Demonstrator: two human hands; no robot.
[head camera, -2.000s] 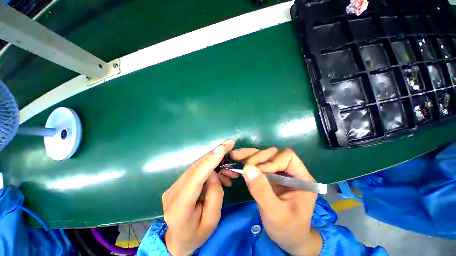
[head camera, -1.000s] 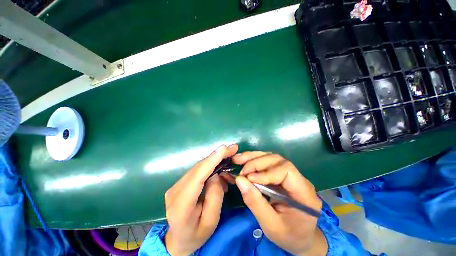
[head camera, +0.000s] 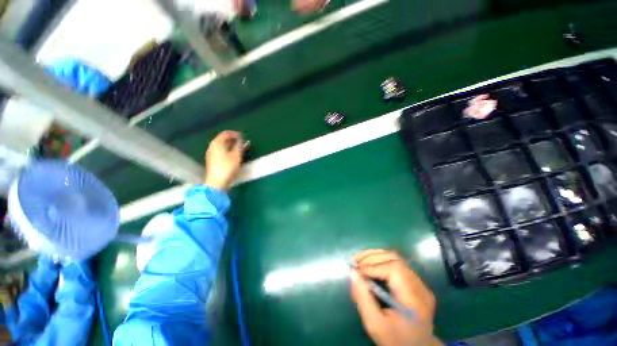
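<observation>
My left hand (head camera: 224, 159) reaches out over the white rail to the green strip. A small dark housing (head camera: 241, 144) shows at its fingertips, blurred and mostly covered by the fingers. My right hand (head camera: 394, 297) is above the green bench near the front, shut on the slim tweezers (head camera: 389, 297), whose broad end points down and right. Two small dark units with shiny parts lie on the green strip, one (head camera: 333, 119) right of my left hand and another (head camera: 392, 88) farther right.
The black pocket tray (head camera: 436, 186) is at the right, with a pink-white crumpled bit (head camera: 480, 107) on its far part. A pale fan (head camera: 65, 209) and metal post (head camera: 115, 132) are at left. Another small unit (head camera: 572, 35) lies far right. A person's hand (head camera: 310, 5) shows at the top.
My left hand has moved away from my right hand, forward and left over the rail. The tweezers have come away from the housing. The view has shifted, showing more of the line.
</observation>
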